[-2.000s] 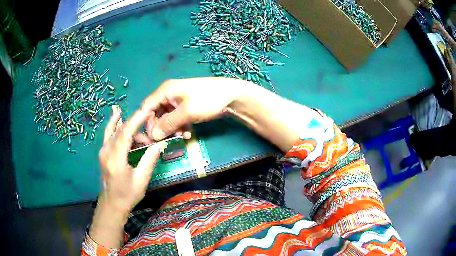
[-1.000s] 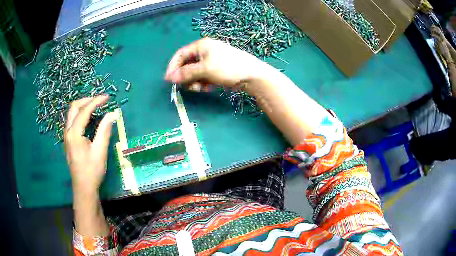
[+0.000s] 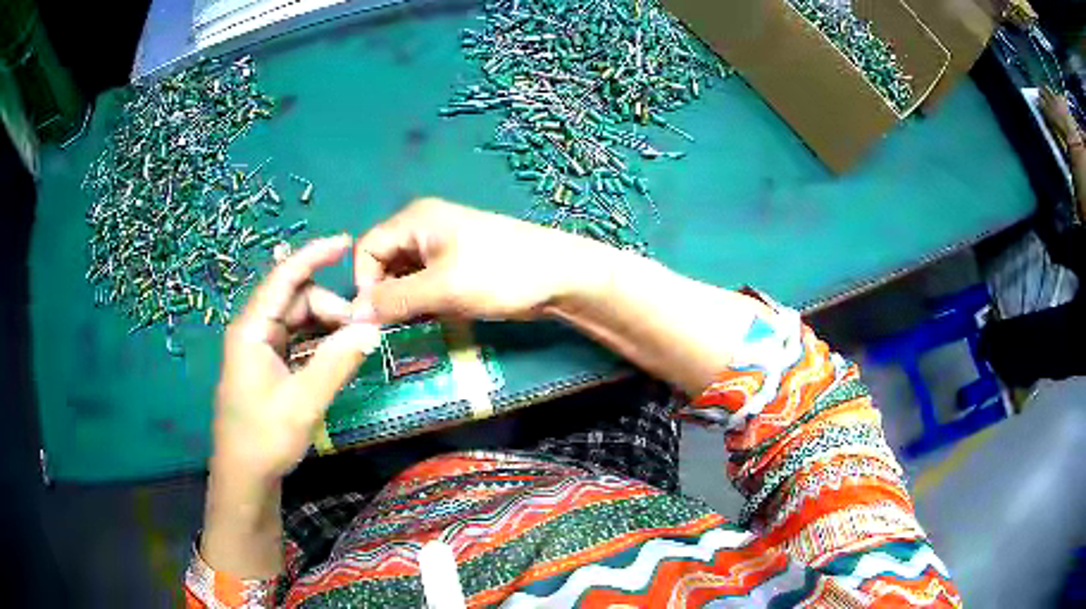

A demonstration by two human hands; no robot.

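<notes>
The green circuit board (image 3: 419, 393) lies at the table's near edge, its left and upper parts hidden by my hands. A cream strip (image 3: 476, 378) crosses its right side. A dark red block (image 3: 417, 364) shows on the board. My left hand (image 3: 268, 369) and my right hand (image 3: 459, 264) meet above the board, fingertips pinched together. Thin silvery leads (image 3: 387, 357) stand between my left thumb tip and the board. The component's body is hidden in the fingers.
A pile of loose green components (image 3: 179, 190) lies at left. Another pile (image 3: 572, 107) lies beyond my right forearm. An open cardboard box (image 3: 792, 89) with more parts stands at upper right. A white tray (image 3: 268, 26) is at the far edge. A blue stool (image 3: 953, 375) and another person's hand (image 3: 1060, 117) are at right.
A second ago my hands were apart, the right over the mat beyond the board and the left open beside it. Both have come together over the board and cover part of it.
</notes>
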